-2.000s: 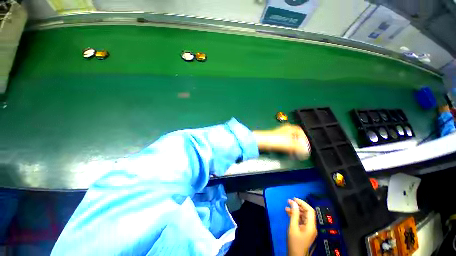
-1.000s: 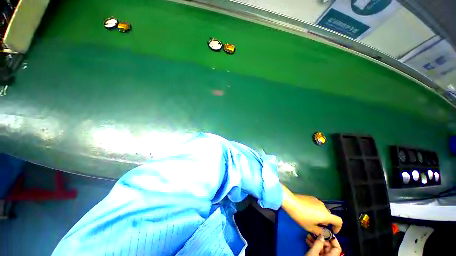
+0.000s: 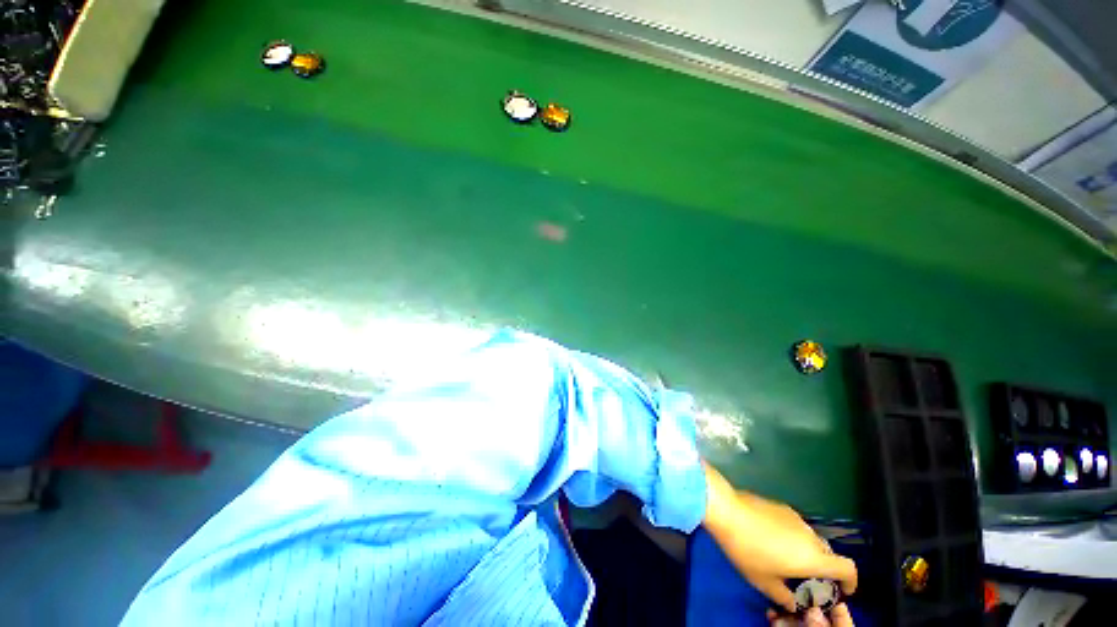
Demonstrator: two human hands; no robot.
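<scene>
My left hand [image 3: 784,546] reaches from the blue sleeve to the lower right, with its fingers closed on a round unit [image 3: 815,595] with a grey-silver face and dark rim. My right hand [image 3: 808,619] is mostly cut off by the bottom edge; its fingertips touch the unit from below. A long black compartment tray [image 3: 900,390] is just right of the hands, with one gold round piece [image 3: 915,572] in a lower pocket. Another gold piece [image 3: 810,356] lies on the green surface left of the tray.
Two pairs of a silver disc [image 3: 521,108] and gold piece [image 3: 555,116] lie at the green surface's far side. A second black tray [image 3: 1049,437] with shiny rounds is at right. A blue mat [image 3: 717,582] lies under the hands. A pale bin [image 3: 104,55] of black parts is upper left.
My left hand has moved from over the long tray down to my right hand, and both now meet at the round unit. The view has turned and shifted left, with the trays now lower right.
</scene>
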